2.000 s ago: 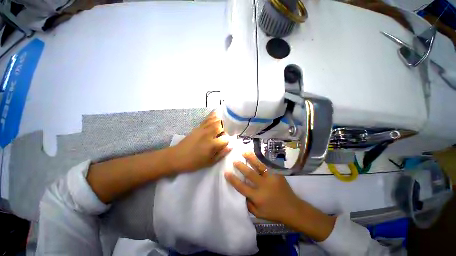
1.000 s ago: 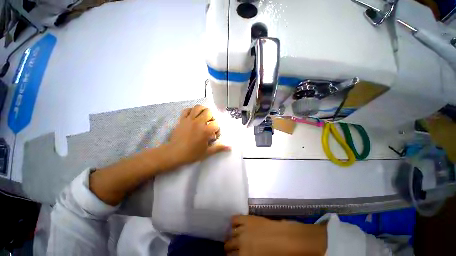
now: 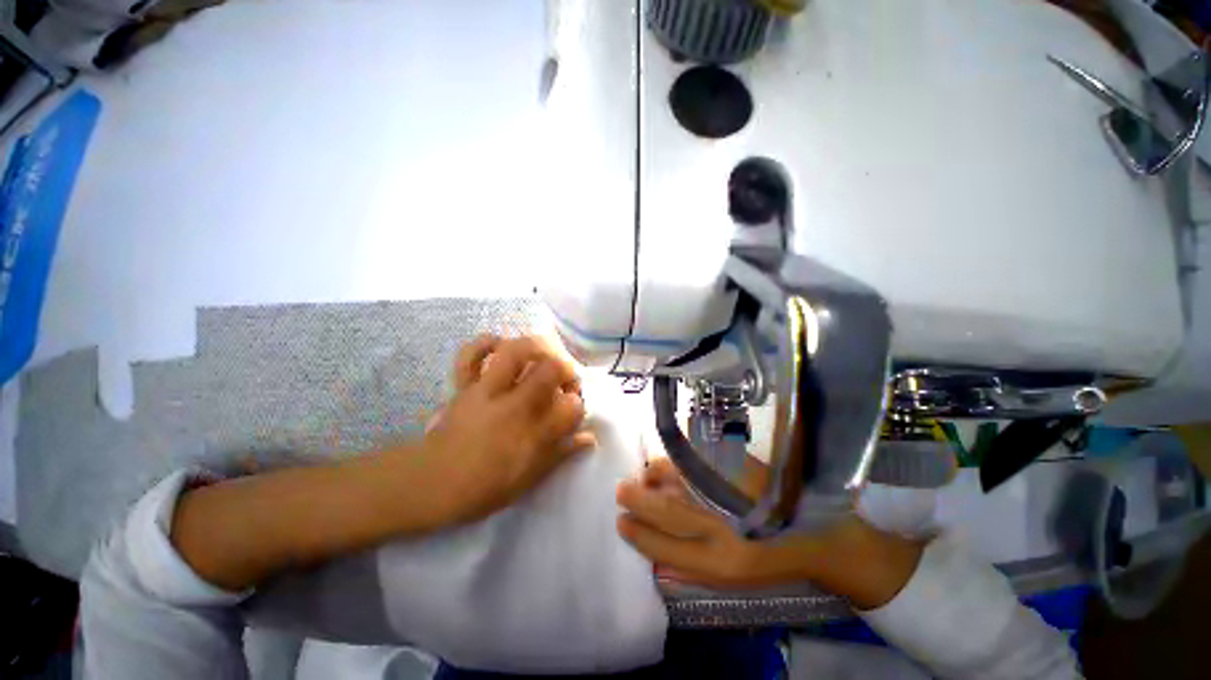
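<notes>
The grey garment panel [image 3: 332,359] lies flat on the white table, its notched edge at the far left. White fabric [image 3: 531,578] lies over its right part and hangs over the front edge. My left hand [image 3: 511,412] presses on the cloth just left of the lit presser foot, fingers curled. My right hand [image 3: 697,525] lies on the right edge of the white fabric, fingertips on it, partly hidden behind the chrome guard [image 3: 830,399]. The needle area is washed out by the lamp, so the stitching point cannot be told.
The white sewing machine head [image 3: 930,186] fills the upper right. A clear plastic cup [image 3: 1129,525] stands at the table's right edge. A printed ruler strip [image 3: 757,611] runs along the front edge. Blue material shows below the table.
My right hand has moved up from the front edge to beside the presser foot. My left hand stays near the foot. The view has shifted, and the machine head looks larger and lower.
</notes>
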